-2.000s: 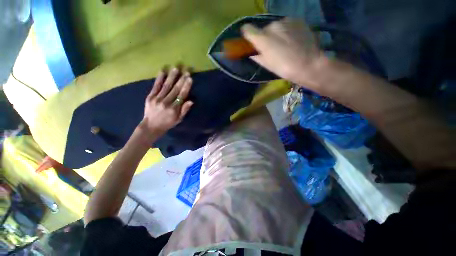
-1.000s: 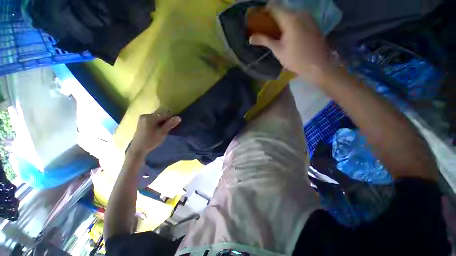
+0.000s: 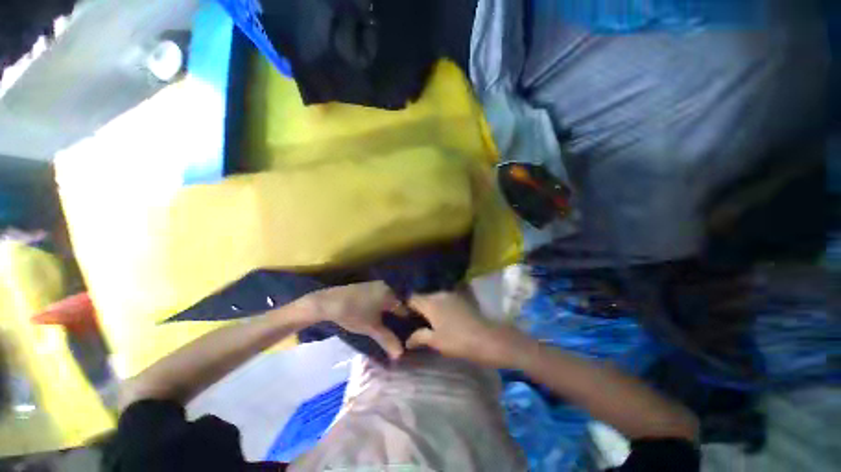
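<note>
A dark garment piece (image 3: pixel 244 297) lies at the near edge of the yellow pressing table cover (image 3: pixel 212 230), with small light dots on its left part. My left hand (image 3: pixel 364 312) and my right hand (image 3: pixel 447 324) are close together on its near edge, in front of my body, gripping the cloth. The fingers are blurred and partly hidden in the dark folds. The steam iron (image 3: pixel 537 194), dark with an orange handle, rests at the table's right edge, away from my hands.
More dark garments (image 3: pixel 369 55) lie at the table's far side. A light blue strip (image 3: pixel 208 92) is at the far left. Grey cloth (image 3: pixel 636 129) spreads at the right, with blue plastic bags (image 3: pixel 581 323) below it. A blue crate (image 3: pixel 309 419) is on the floor.
My right hand has let go of the iron, which now rests at the right, and has moved down to the cloth. My left hand has moved right to meet it.
</note>
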